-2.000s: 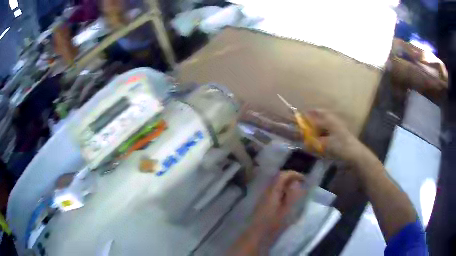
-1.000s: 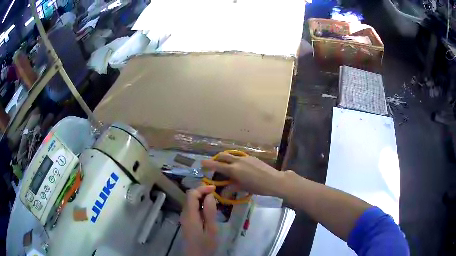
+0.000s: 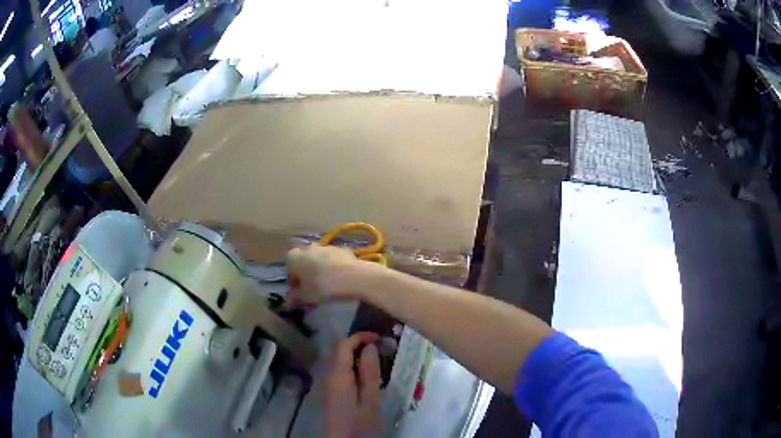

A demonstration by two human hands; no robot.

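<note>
The cream JUKI sewing machine (image 3: 184, 342) stands at the lower left. Orange-handled scissors (image 3: 355, 229) lie behind my right hand, at the cardboard's near edge; their blades are hidden. My right hand (image 3: 330, 275) is over the table just right of the machine's round end, fingers curled down; whether it holds something is hidden. My left hand (image 3: 353, 389) is upright at the bottom, right of the machine, thumb and finger bent close together; any small thing between them cannot be made out. A small round item (image 3: 387, 346) is beside its fingertips.
A control panel (image 3: 68, 321) and orange and green tools (image 3: 110, 342) are on the machine's far side. Brown cardboard (image 3: 342, 162) lies behind, with bright white fabric (image 3: 368, 47) beyond. An orange basket (image 3: 582, 84) and a long white surface (image 3: 617, 282) are at the right.
My right hand has let go of the orange scissors, which now lie on the cardboard's edge, and has moved left toward the machine. My left hand has stayed near its place. The view has shifted slightly.
</note>
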